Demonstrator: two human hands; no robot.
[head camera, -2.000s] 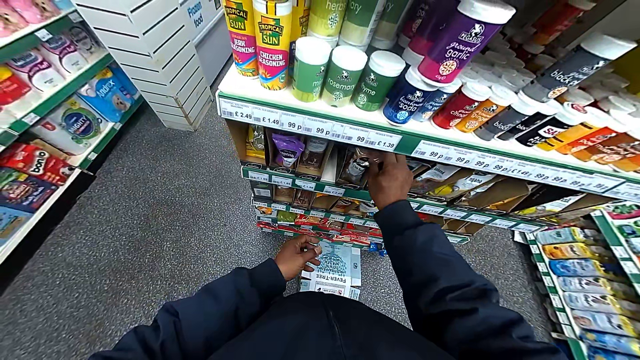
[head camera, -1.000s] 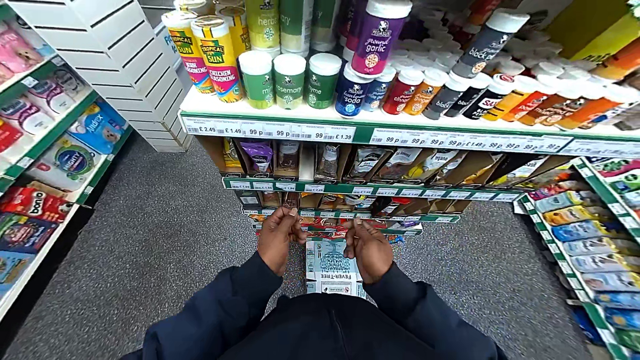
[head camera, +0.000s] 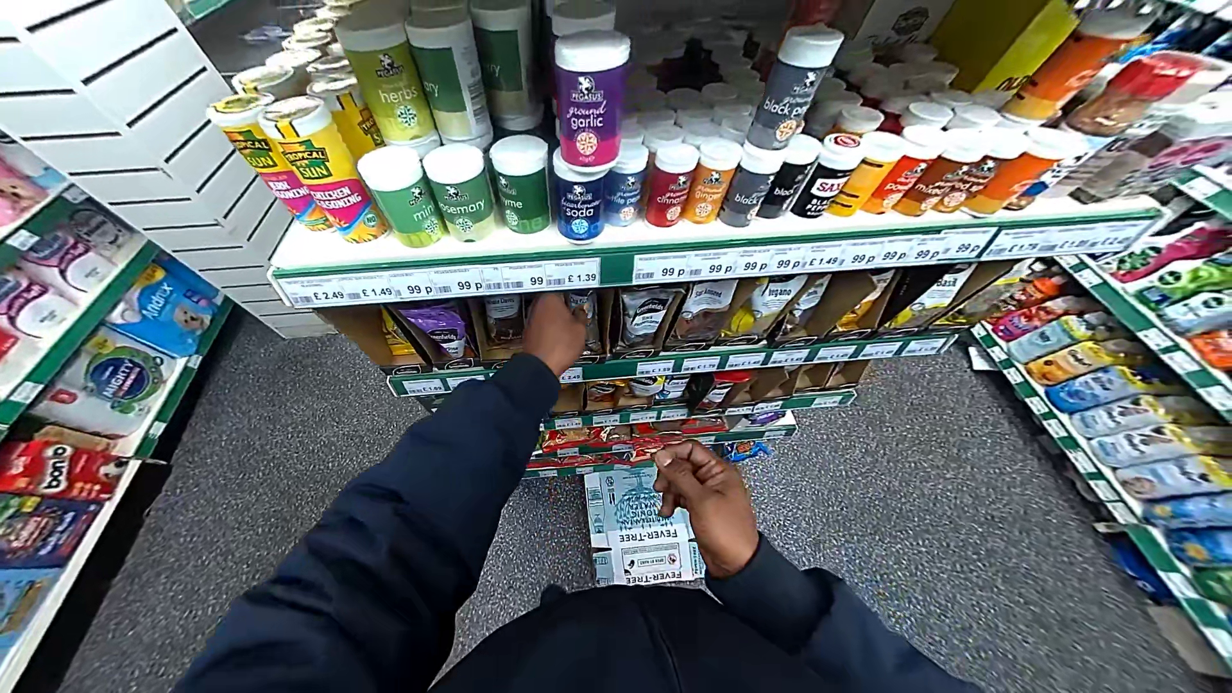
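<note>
My left hand (head camera: 555, 335) reaches into the second shelf, among the spice packets in their card boxes; its fingertips are partly hidden under the top shelf's edge, and whether they grip a packet cannot be told. Just left of it stands a dark spice packet (head camera: 503, 316), then a purple packet (head camera: 438, 332); a sea salt-like pouch (head camera: 644, 316) is to its right. My right hand (head camera: 710, 496) hovers over a flattened Fever-Tree carton (head camera: 640, 520) on the floor, thumb and fingertips close together. Whether anything small is between them cannot be made out.
Above the packets, the top shelf edge (head camera: 674, 265) juts out, bearing price labels and rows of spice tubs such as ground garlic (head camera: 591, 101). Shelving with paper goods (head camera: 125, 385) is at the left. Pouches on another rack (head camera: 1107, 385) line the right. Grey speckled floor (head camera: 914, 500) lies between.
Two seconds ago my right hand was at the second shelf and my left was low by the carton. One second ago both were low. Now my left is up at the packets, my right still low.
</note>
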